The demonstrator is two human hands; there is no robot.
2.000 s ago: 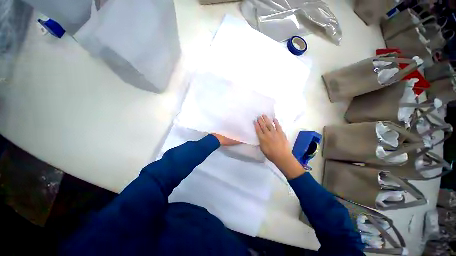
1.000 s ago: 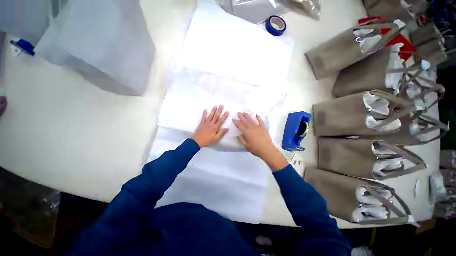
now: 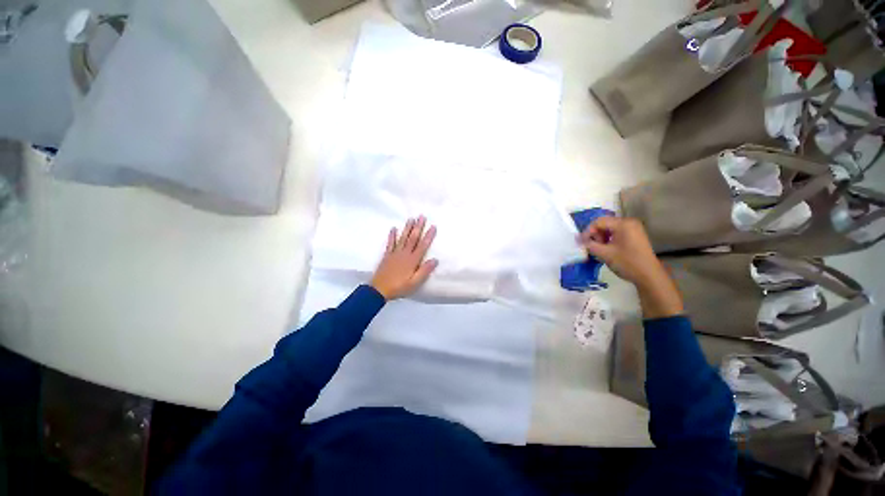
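Observation:
White tissue paper (image 3: 437,358) lies flat in front of me. A flat bundle (image 3: 466,228), covered by a folded, slightly see-through sheet, lies on it; its contents are mostly hidden. My left hand (image 3: 406,262) presses flat on the bundle's left part, fingers spread, holding nothing. My right hand (image 3: 613,247) is at the right, thumb and fingers pinched on the sheet's right edge, which is drawn out over the blue tape dispenser (image 3: 582,276). The sheet and hand partly hide the dispenser.
Several taupe bags (image 3: 713,194) stuffed with white paper line the right. A wrapped bag (image 3: 184,126) stands at left. A blue tape roll (image 3: 520,44) and shiny plastic bags (image 3: 466,19) lie beyond the paper. Small labels (image 3: 591,322) lie below the dispenser.
My right hand has moved from the bundle to the right and taken the sheet's edge. My left hand, under the sheet's fold two seconds ago, now lies on top.

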